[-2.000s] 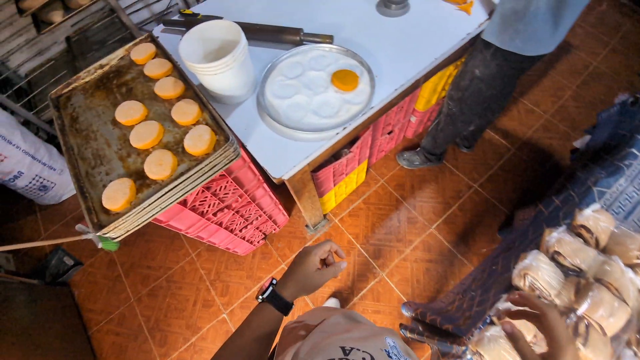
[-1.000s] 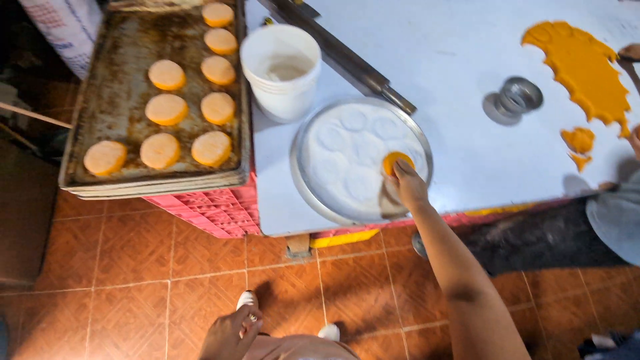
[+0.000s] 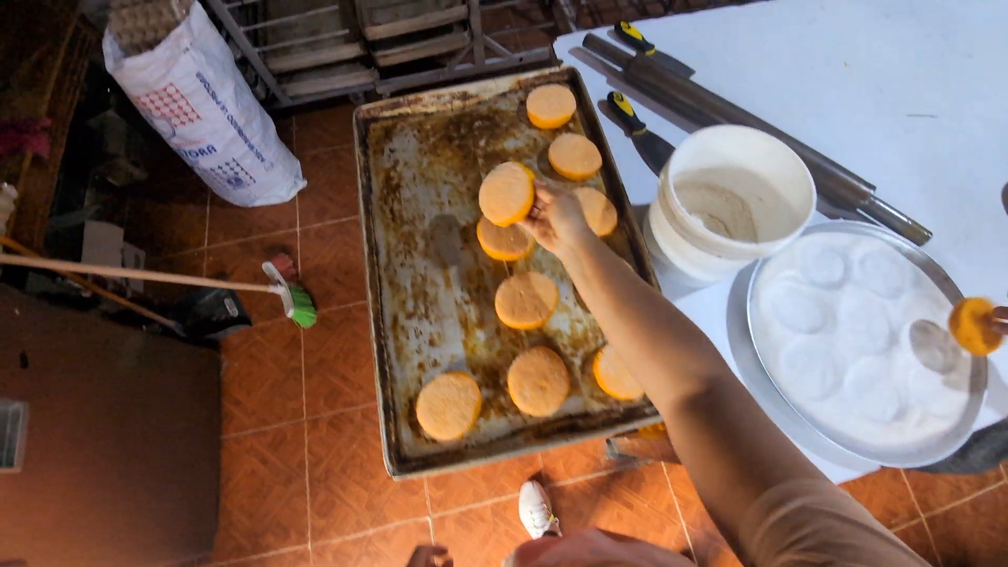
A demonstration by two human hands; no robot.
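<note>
My right hand point(image 3: 555, 216) holds an orange dough round with a pale sugary top point(image 3: 505, 194) just above the stained baking tray point(image 3: 417, 315). Several similar rounds lie on the tray, one point(image 3: 505, 239) partly beneath the held one and another point(image 3: 527, 300) nearer me. At the bottom edge only the fingers of my left hand point(image 3: 429, 556) show; whether they hold anything cannot be told. Right of the tray stands a round metal pan point(image 3: 980, 394) of white granules with round imprints. Another person's fingers point(image 3: 1000, 319) hold an orange dough round point(image 3: 975, 325) at its rim.
A white bucket point(image 3: 736, 193) stands on the white table point(image 3: 787, 55), beside a metal rolling pin point(image 3: 732, 118) and two scrapers with black and yellow handles point(image 3: 626, 112). A printed sack point(image 3: 213, 118), a broom point(image 3: 295, 303) and a dustpan point(image 3: 213, 313) are at the left; racks stand behind.
My right hand has moved from the round pan to over the baking tray, with an orange round in it. Another person's fingers with a round have appeared at the pan. The view has swung left.
</note>
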